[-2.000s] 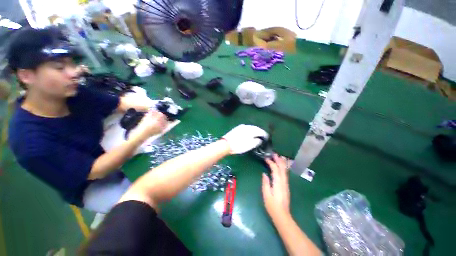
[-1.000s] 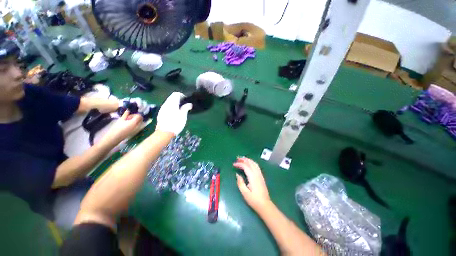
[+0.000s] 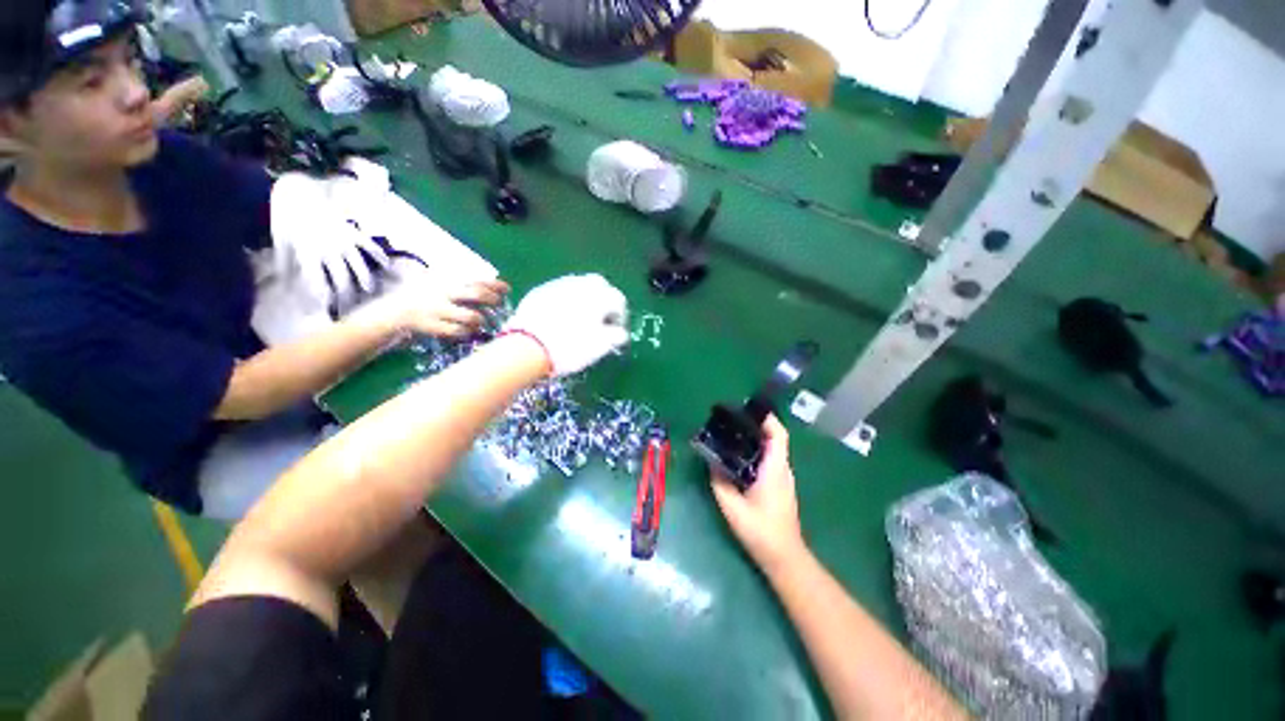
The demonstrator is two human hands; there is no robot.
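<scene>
My left hand [image 3: 571,324], in a white knit glove with a red cuff edge, is closed just above the heap of silvery bent wire clips [image 3: 564,423]. A small bent wire clip [image 3: 647,331] sticks out at its fingertips. My bare right hand [image 3: 764,493] holds a black clip base [image 3: 733,440] with its curved arm pointing up and away. The two hands are apart. A slim red and black tool [image 3: 650,493] lies between the heap and my right hand.
A perforated metal post [image 3: 972,282] stands beyond my right hand. A clear plastic bag [image 3: 986,599] lies at right. A black base [image 3: 682,254] and a white round fan head [image 3: 634,176] are on the green bench [image 3: 677,620]. A coworker [image 3: 127,254] sits at left.
My left hand has come back from the black part beyond the heap and now has a wire clip at its fingertips. My right hand, empty one second ago, now holds a black base.
</scene>
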